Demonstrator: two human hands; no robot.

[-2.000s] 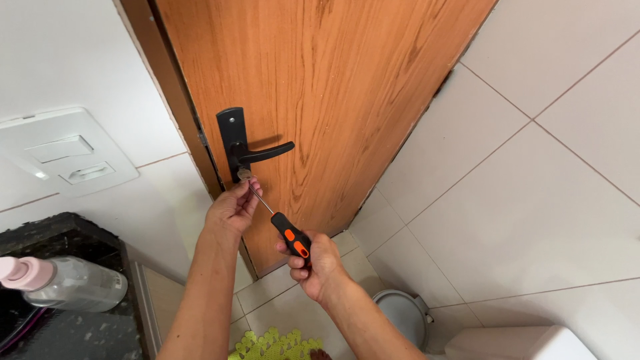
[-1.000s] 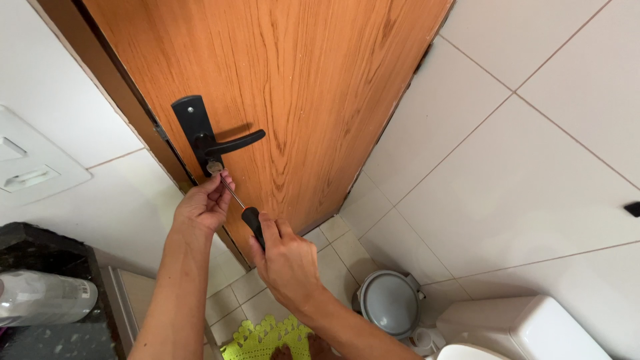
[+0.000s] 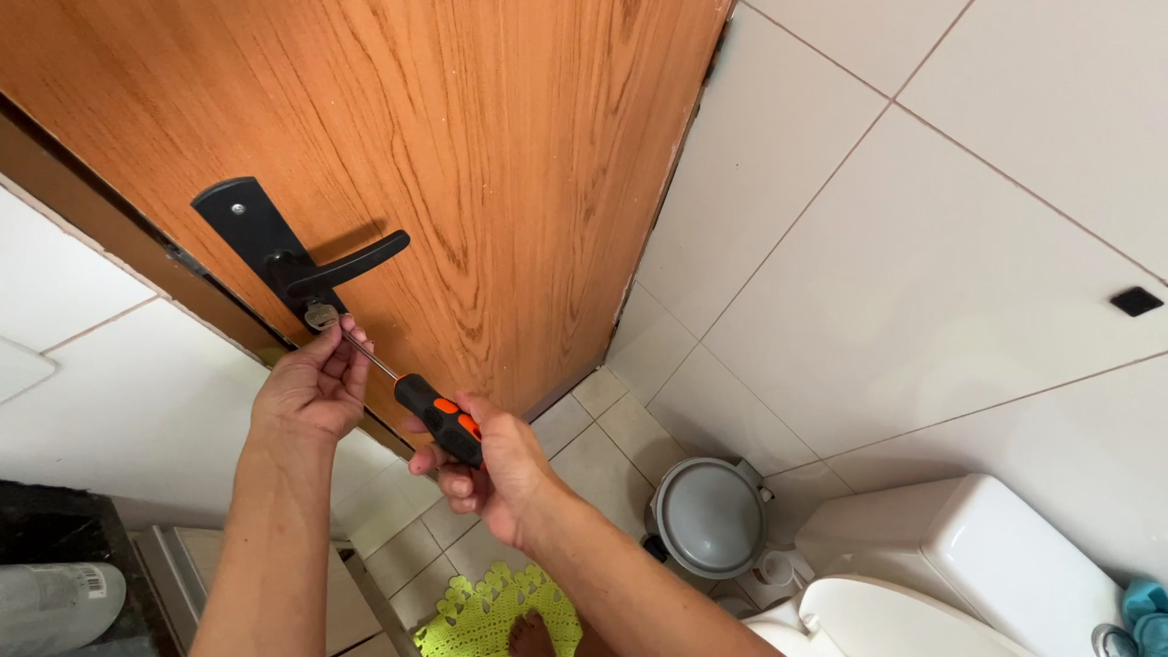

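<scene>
A black lever door handle [image 3: 351, 260] with a long backplate is mounted on a wood-grain door [image 3: 511, 164]. One screw shows at the plate's top. A metal key [image 3: 321, 316] sits in the lock below the lever. My left hand [image 3: 315, 383] is just below the key, its fingertips around the tip end of a screwdriver's shaft [image 3: 372, 354]. The black and orange screwdriver handle [image 3: 440, 420] is in my right hand [image 3: 502, 465], lower and to the right. Fingers hide the screwdriver's tip and the bottom of the backplate.
A grey lidded bin [image 3: 712, 516] stands by the tiled wall [image 3: 912, 301], beside a white toilet [image 3: 1013, 566]. A green crocheted mat [image 3: 484, 611] lies on the tile floor, a foot on it. At lower left, a clear bottle [image 3: 55, 607] rests on a dark counter [image 3: 55, 525].
The right hand's grip on the screwdriver handle has shifted; more of the orange and black handle shows than one second ago. The left hand stays just below the key. The view has moved right.
</scene>
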